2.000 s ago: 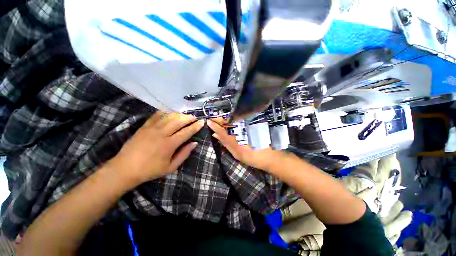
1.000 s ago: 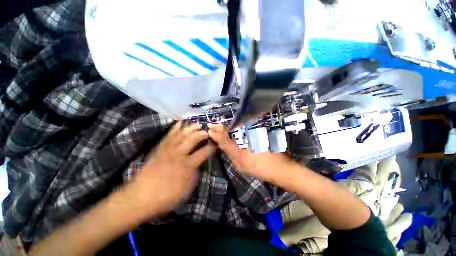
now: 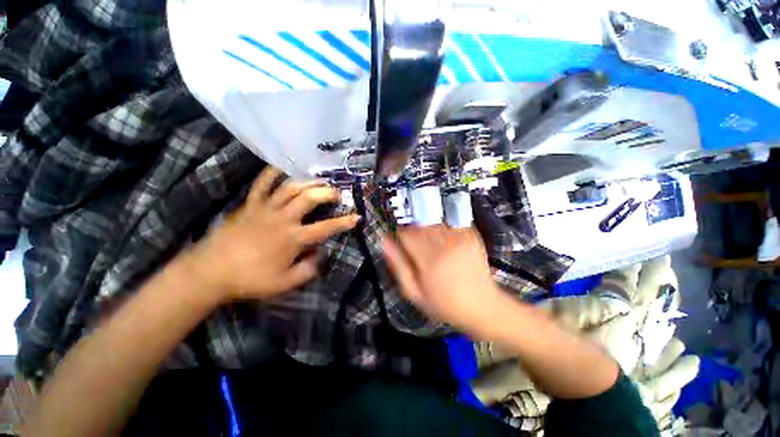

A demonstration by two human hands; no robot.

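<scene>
Black, grey and white plaid fabric (image 3: 214, 183) lies in large folds at the left and runs under both hands. A dark seam edge (image 3: 374, 256) runs from the needle area (image 3: 355, 171) toward me, between my hands. My left hand (image 3: 278, 235) lies on the plaid left of the seam, fingers spread, fingertips near the needle area. My right hand (image 3: 445, 269) rests on the plaid right of the seam, fingers bent, just below the pale grey blocks (image 3: 425, 205). Its fingertips are partly hidden and slightly blurred. The needle itself cannot be made out.
The white sewing machine head (image 3: 282, 85) with blue stripes is above my hands. A shiny dark bar (image 3: 406, 77) crosses close to the camera. Beige fabric (image 3: 590, 329) lies below right, beside a blue rim (image 3: 462, 367). Grey scraps (image 3: 744, 375) lie at the far right.
My right hand has moved back from the needle area, toward me and to the right. My left hand's fingers have spread. The view has shifted, and more plaid shows right of the pale blocks.
</scene>
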